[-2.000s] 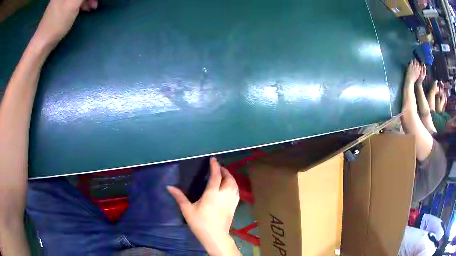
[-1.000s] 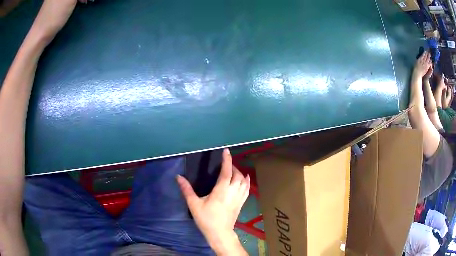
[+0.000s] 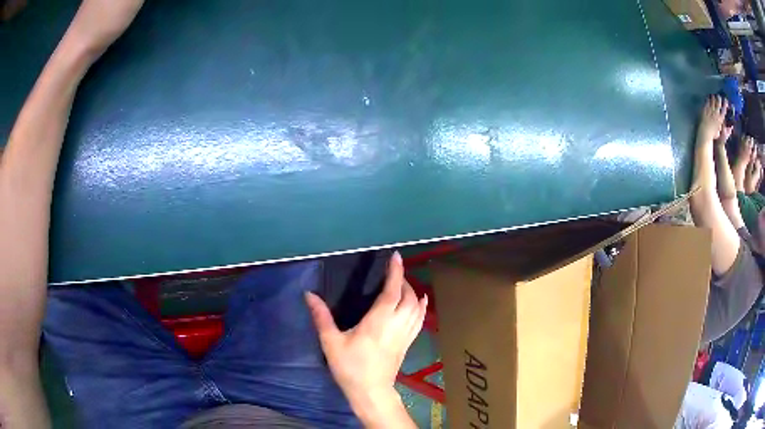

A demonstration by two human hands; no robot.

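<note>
My right hand (image 3: 373,339) is low over my lap, just below the bench edge, with thumb and index finger spread around a flat dark shape (image 3: 348,289) beside my thigh. The dark shape is partly under the bench edge; whether it is held, and what it is, cannot be told. My left forearm lies along the left side of the green bench (image 3: 335,201). My left hand (image 3: 113,12) is cut off by the top edge, so its fingers are hidden.
A large open carton (image 3: 478,335) marked "ADAP..." stands right of my lap, flaps up, a small dark item inside. Red stool parts (image 3: 197,335) show under the bench. At far right, another person's arms (image 3: 709,176) reach over the bench near a blue item (image 3: 734,92).
My right hand has shifted slightly right and up, with its fingers still spread. The left hand has slipped further out at the top edge. The view has shifted slightly.
</note>
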